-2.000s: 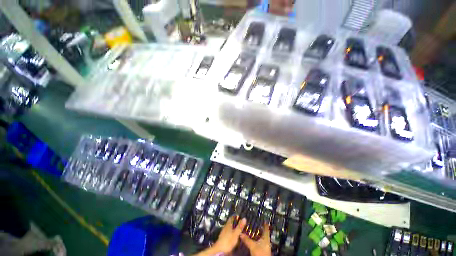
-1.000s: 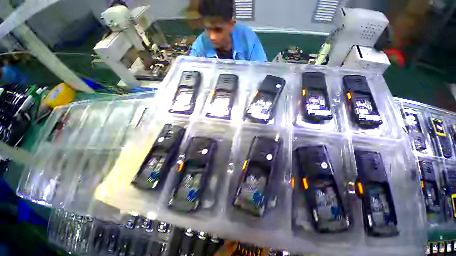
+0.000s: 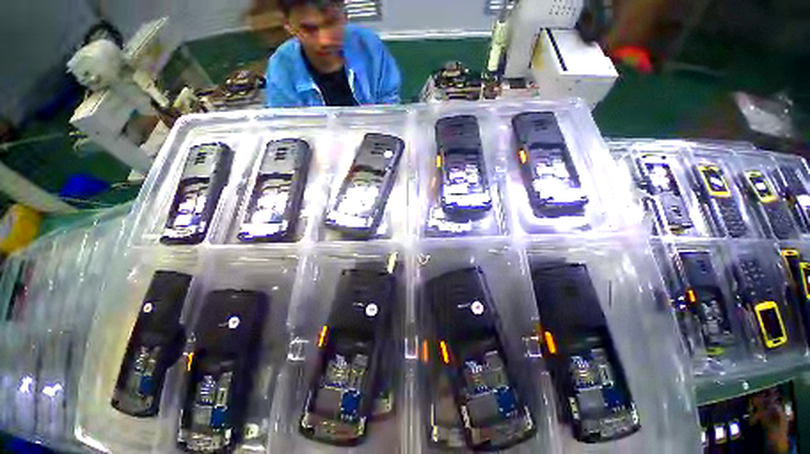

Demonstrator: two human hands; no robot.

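Note:
A clear blister tray (image 3: 408, 244) fills the middle of the view, with two rows of five pockets. Each pocket holds black phone housings. A phone housing (image 3: 346, 355) in the front row shows a silvery-blue board area at its lower end and a small orange tab on its side. Another phone housing (image 3: 548, 164) lies in the back row at the right, with glare on its lower part. Neither of my hands is in the picture.
A second clear tray (image 3: 662, 239) at the right holds black phones and yellow-framed pieces. Clear trays (image 3: 62, 310) are stacked at the left. A person in a blue coat (image 3: 377, 66) is behind the tray. White machines (image 3: 568, 66) stand at the back.
The view has swung up from the bench to the raised trays, and the clear tray now appears larger. Both hands, seen earlier at the black tray, have left the picture.

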